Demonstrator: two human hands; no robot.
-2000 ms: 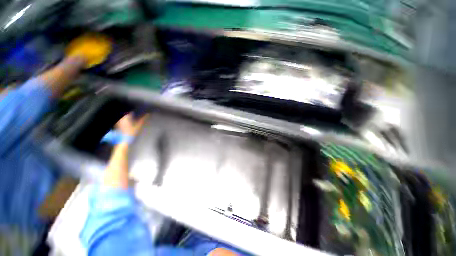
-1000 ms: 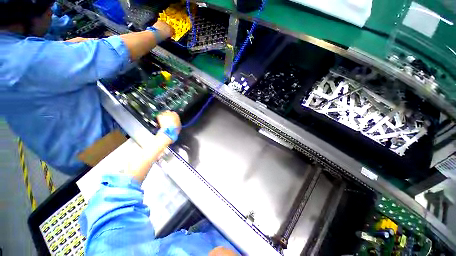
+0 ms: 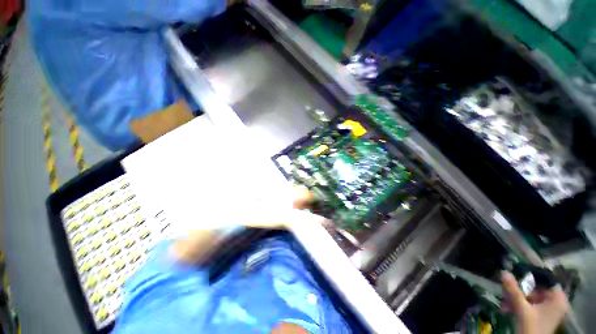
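Observation:
A green circuit board (image 3: 356, 173) crowded with parts, with a yellow block at its far side, lies in a dark carrier on the conveyor, mid-view. My left hand (image 3: 302, 199) is blurred at the carrier's near edge, by the near rail; its fingers and grip cannot be made out. My right hand (image 3: 534, 306) is at the lower right, partly blurred, with its fingers up against a dark part with a white patch. Whether it grips this part is unclear. Another green board (image 3: 485, 325) with a yellow part is partly visible beside it.
A tray with rows of yellow-black parts (image 3: 111, 241) is at lower left, partly under a white sheet (image 3: 202, 173). A black bin of white strips (image 3: 523, 140) lies beyond the far rail (image 3: 457, 196). A person in a blue smock (image 3: 104, 72) is at upper left.
The board and carrier have come from the upper left along the rails to mid-view. My left hand has moved right with them. My right hand has come into view at lower right.

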